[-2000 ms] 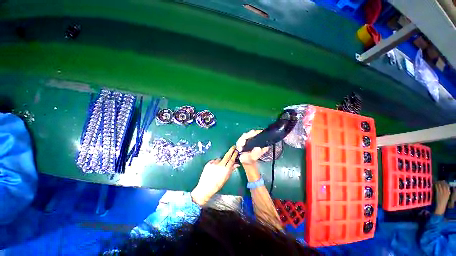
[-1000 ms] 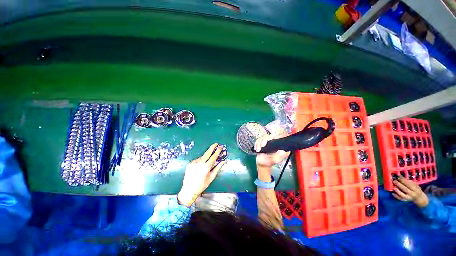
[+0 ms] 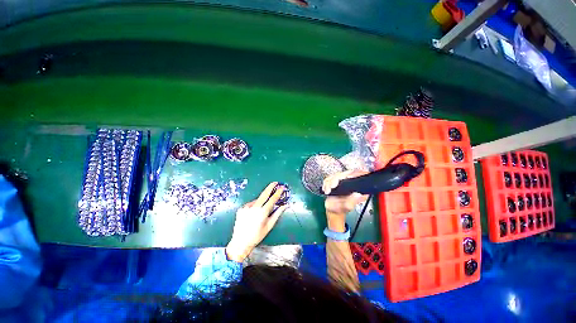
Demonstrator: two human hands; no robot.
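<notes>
My left hand point(image 3: 254, 219) is at the bench front with its fingers around a dark round unit point(image 3: 282, 193) that rests on the green bench. My right hand point(image 3: 341, 192) grips a thick black electric screwdriver point(image 3: 372, 182), lying sideways, its rear end and looped cord over the tray's left part. The screwdriver's tip is at the near edge of a round dish of screws point(image 3: 319, 171); whether it touches them cannot be told. Three round units point(image 3: 204, 149) stand in a row behind a scattered pile of small silver parts point(image 3: 201, 200).
An orange-red compartment tray point(image 3: 405, 226) holds dark round units in its right column; a plastic bag point(image 3: 361, 134) lies at its upper left corner. Strip parts point(image 3: 108, 183) and empty strips point(image 3: 153, 170) lie left. Another filled tray point(image 3: 518, 195) is farther right. A ribbed cluster point(image 3: 417, 103) sits behind the tray.
Two seconds ago both hands were together with the screwdriver at the unit; my right hand has moved right to the dish. Since one second ago, the other person's hand has left the far tray.
</notes>
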